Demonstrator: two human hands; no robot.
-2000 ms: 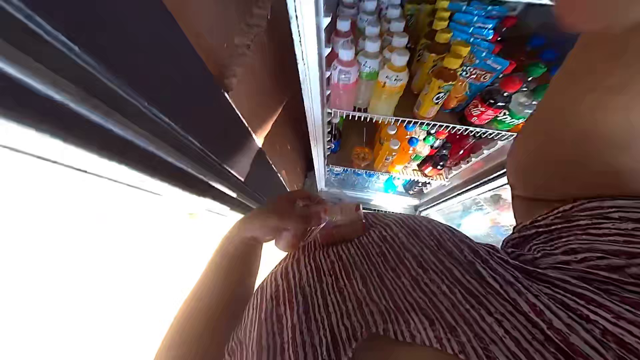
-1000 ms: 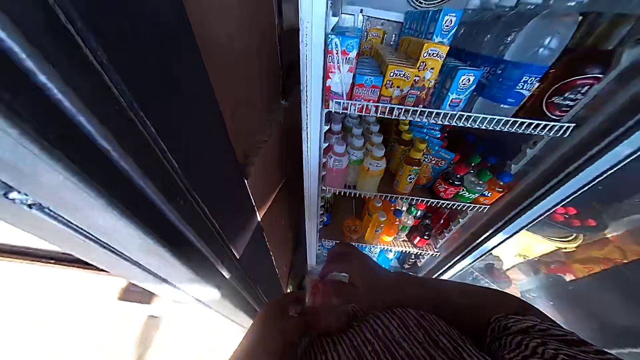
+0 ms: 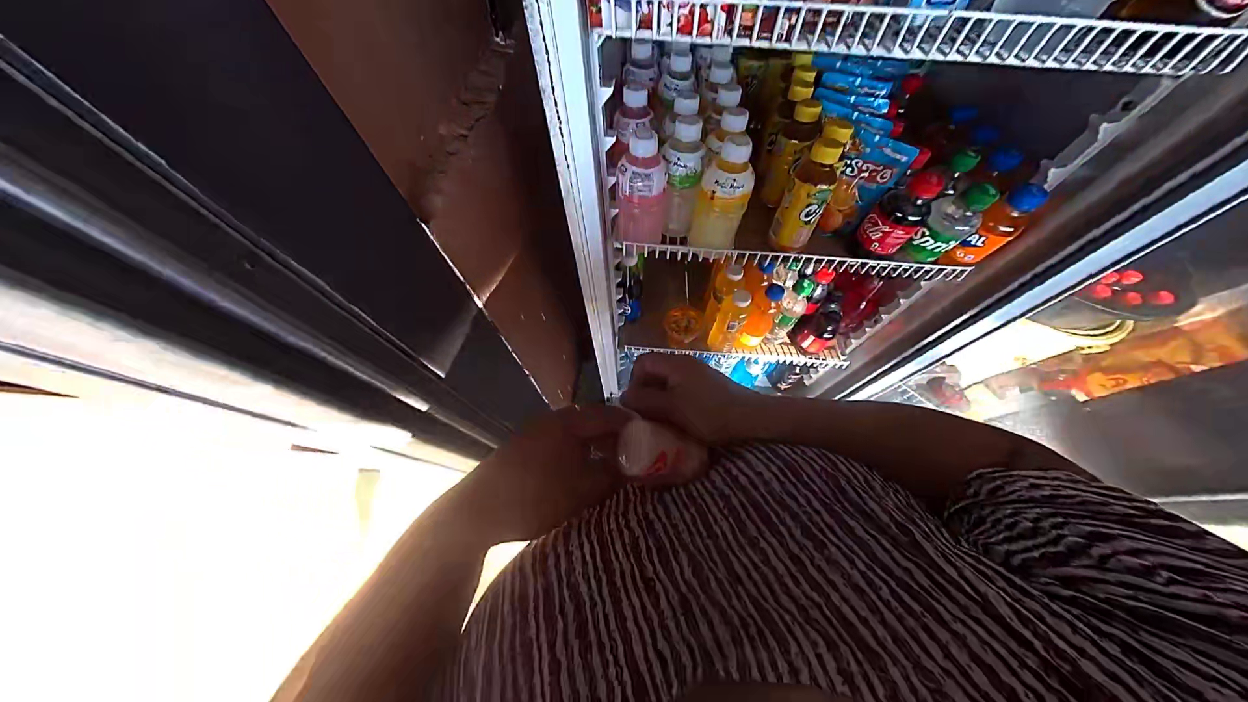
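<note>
In front of my striped shirt (image 3: pixel 760 565), my left hand (image 3: pixel 556 463) holds a small pale container or packet with red print (image 3: pixel 655 454); its exact kind cannot be told. My right hand (image 3: pixel 682 393) is against its upper side with bent fingers, and whether they pinch a part of it is hidden in shadow. Beyond both hands stands a lit drinks cooler with wire shelves (image 3: pixel 799 261). Nearest on its middle shelf are a pink drink bottle (image 3: pixel 642 200), a pale yellow drink bottle (image 3: pixel 723 203) and a yellow-capped bottle (image 3: pixel 807 195).
The cooler's white frame edge (image 3: pixel 575 185) runs down left of the shelves. A Coca-Cola bottle (image 3: pixel 892 222) and orange drink bottles (image 3: pixel 729 320) stand inside. Dark panels (image 3: pixel 244 166) rise at the left. At the right, a glass door (image 3: pixel 1121 322) shows reflections.
Two seconds ago only my left hand was at the pale item; one second ago both hands were together there, as now. The view has tilted between frames.
</note>
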